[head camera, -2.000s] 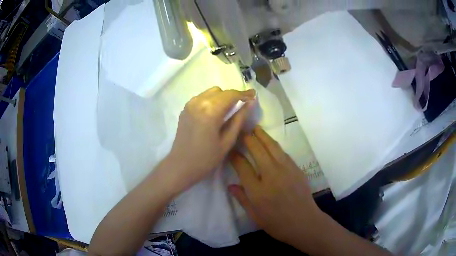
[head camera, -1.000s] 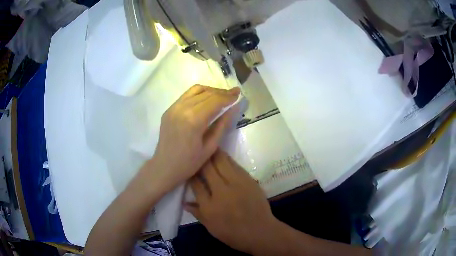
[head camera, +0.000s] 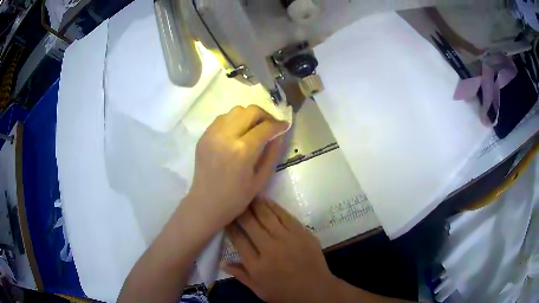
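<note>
The thin white fabric piece (head camera: 151, 171) lies left of the needle, with its edge running up to the presser foot (head camera: 276, 94) of the sewing machine (head camera: 236, 35). My left hand (head camera: 227, 157) pinches the fabric edge just in front of the presser foot, fingers bent. My right hand (head camera: 278, 242) lies lower, nearer the table's front edge, its fingers together over the fabric; part of the fabric is hidden under both hands. The needle tip is too small to make out.
A white sheet (head camera: 396, 124) lies right of the needle. Dark snips (head camera: 450, 56) and a pink ribbon (head camera: 487, 86) are at the right. A ruler scale (head camera: 348, 208) marks the front edge. White pieces (head camera: 490, 248) heap at lower right. A blue tray (head camera: 41, 195) is at left.
Since two seconds ago, my right hand has moved down and left from beside my left hand, uncovering the bed and ruler marks. My left hand stays near the presser foot. The view has shifted.
</note>
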